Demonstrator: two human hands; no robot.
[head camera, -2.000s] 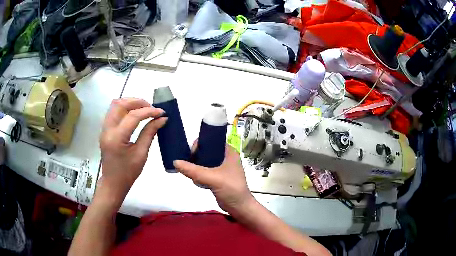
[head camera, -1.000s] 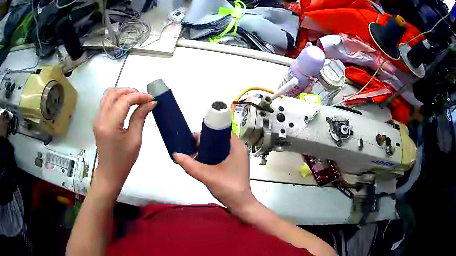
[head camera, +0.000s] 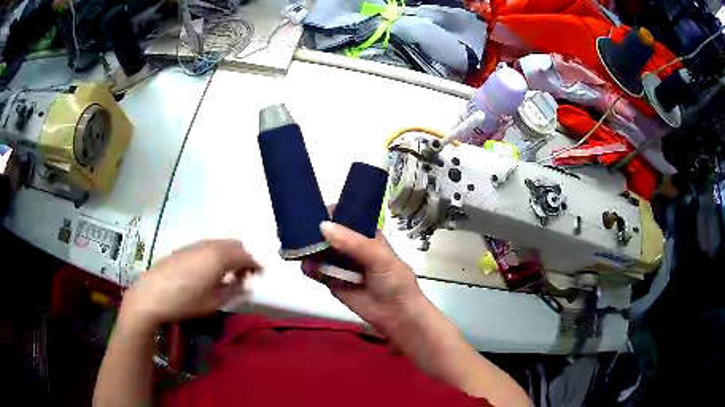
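Note:
My right hand (head camera: 374, 274) holds two navy thread cones above the white table. One thread cone (head camera: 292, 187) has a pale grey tip and leans left, its pale base rim towards me. The other thread cone (head camera: 362, 203) is beside it on the right, its base low in my palm and its tip pointing up and away. My left hand (head camera: 195, 282) is lower left of the cones, near the table's front edge, blurred, with fingers curled. Whether thread is between its fingers cannot be seen.
The white sewing machine (head camera: 525, 207) stands right of my hands, a lilac-white bottle (head camera: 497, 95) and a clear jar (head camera: 538, 113) behind it. Another machine (head camera: 79, 139) is at left. Grey fabric (head camera: 437, 36) and orange-red fabric (head camera: 548, 36) lie behind the table (head camera: 230, 167). Dark cones stand at upper right.
My left hand has moved down, away from the left cone's tip. My right hand has tilted both cones so their bases show, and the right cone's pale tip is no longer clearly seen.

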